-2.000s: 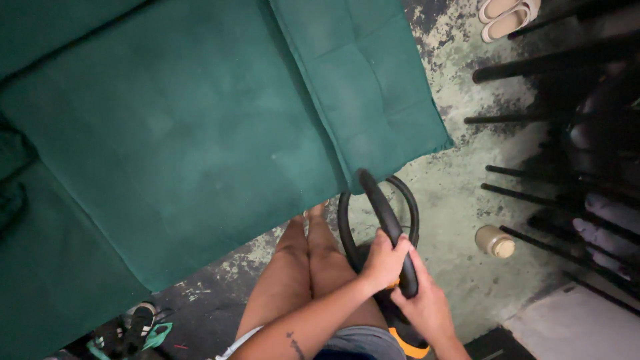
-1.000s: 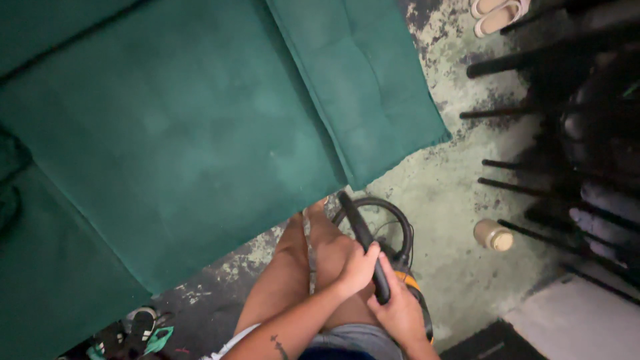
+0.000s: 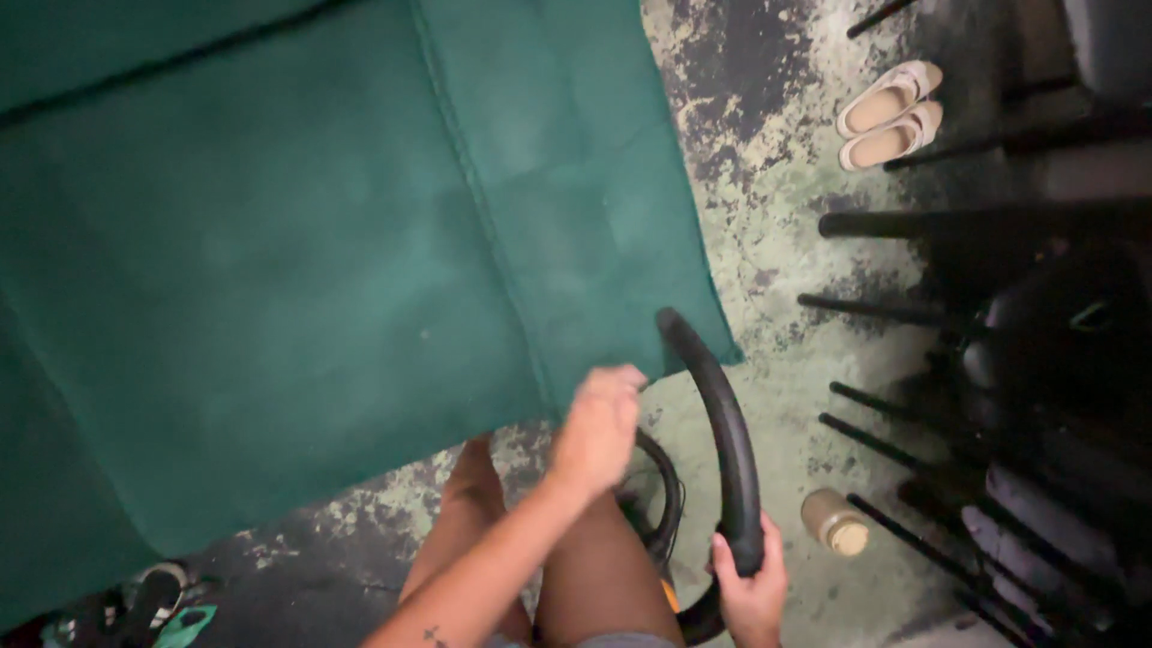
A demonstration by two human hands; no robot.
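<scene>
A curved black vacuum cleaner tube point(image 3: 727, 432) rises from my right hand point(image 3: 754, 576), whose fingers wrap its lower end. The tube's upper tip lies over the corner of the green upholstered sofa point(image 3: 306, 252). Left of the tube, my left hand point(image 3: 605, 423) is blurred above the sofa's near edge, apart from the tube; its fingers look bent, and whether they hold anything is not clear. Below it, a black hose point(image 3: 670, 486) curves beside my legs toward a mostly hidden yellow and black vacuum cleaner point(image 3: 670, 596).
Pale flat shoes point(image 3: 891, 117) rest on the worn concrete floor point(image 3: 765, 180). Black furniture legs point(image 3: 900, 225) jut in from the right. Near them is a jar with a light lid point(image 3: 832, 522). Dark shoes point(image 3: 160, 594) sit at lower left.
My left hand has come off the tube and moved up toward the sofa. My right hand has moved right, still holding the tube, which now reaches over the sofa corner.
</scene>
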